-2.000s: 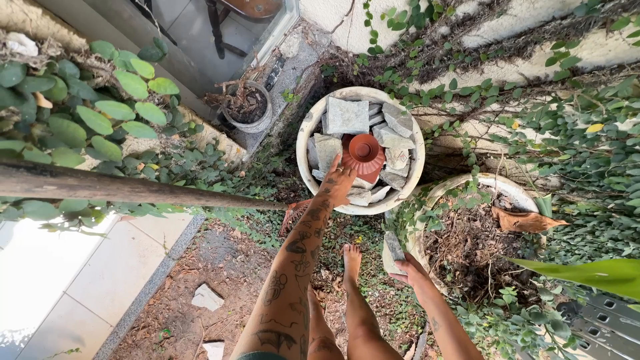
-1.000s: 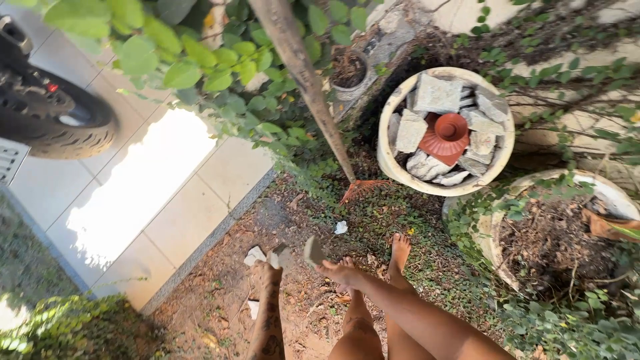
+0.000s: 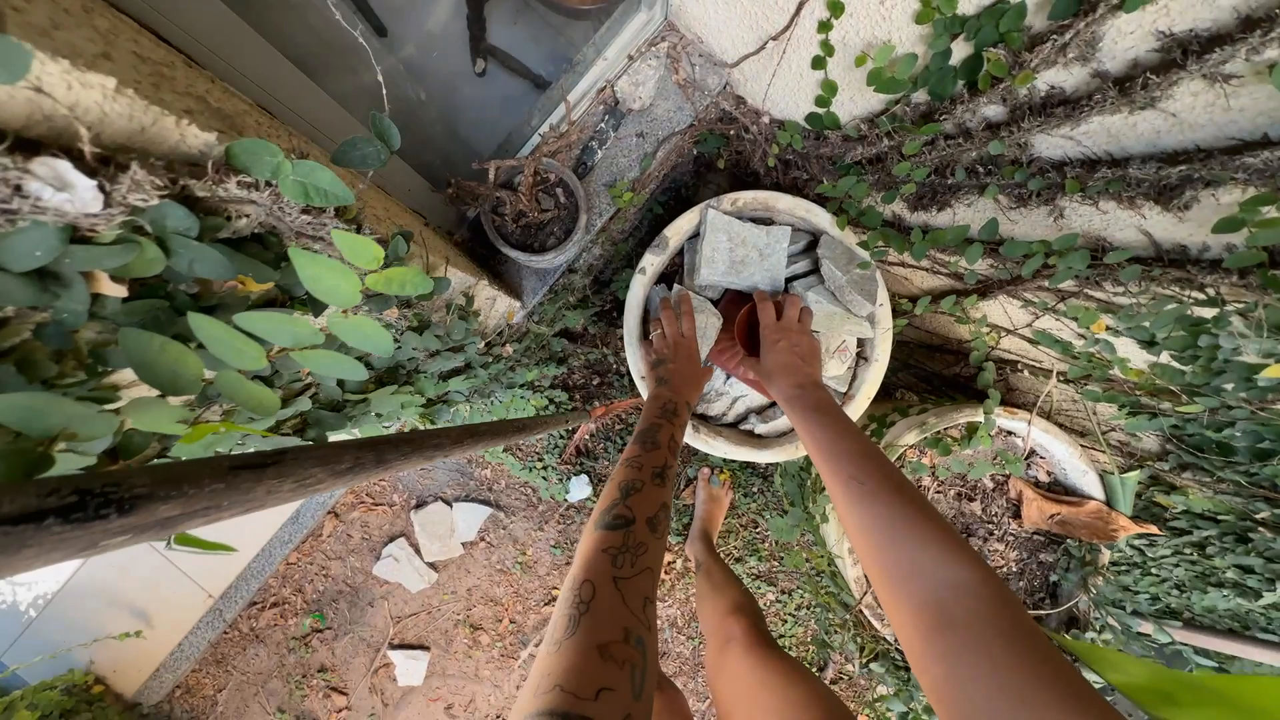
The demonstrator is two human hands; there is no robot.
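A large round pale planter (image 3: 640, 330) holds many flat grey stone pieces, with a terracotta-coloured ribbed piece (image 3: 733, 345) in the middle. My left hand (image 3: 677, 350), on the tattooed arm, rests fingers spread on a pale stone (image 3: 704, 322) at the planter's left side. My right hand (image 3: 785, 345) lies over the terracotta-coloured piece, with the fingers on its round top; the palm hides part of it, and how firmly it is held cannot be told. A squarish slab (image 3: 742, 252) lies above both hands, with another slab (image 3: 848, 275) at the upper right.
A wooden pole (image 3: 300, 470) crosses from the left. A second planter (image 3: 1065, 450) with soil and dry leaves stands lower right, a small pot (image 3: 570, 245) upper left. Broken pale pieces (image 3: 437, 530) lie on the soil. Creepers cover the wall (image 3: 1100, 145). My bare foot (image 3: 710, 505) is below the planter.
Both hands have moved from over the ground to the planter. The stone pieces they held a second ago are no longer seen in them. More broken pieces show together on the soil. The view has shifted.
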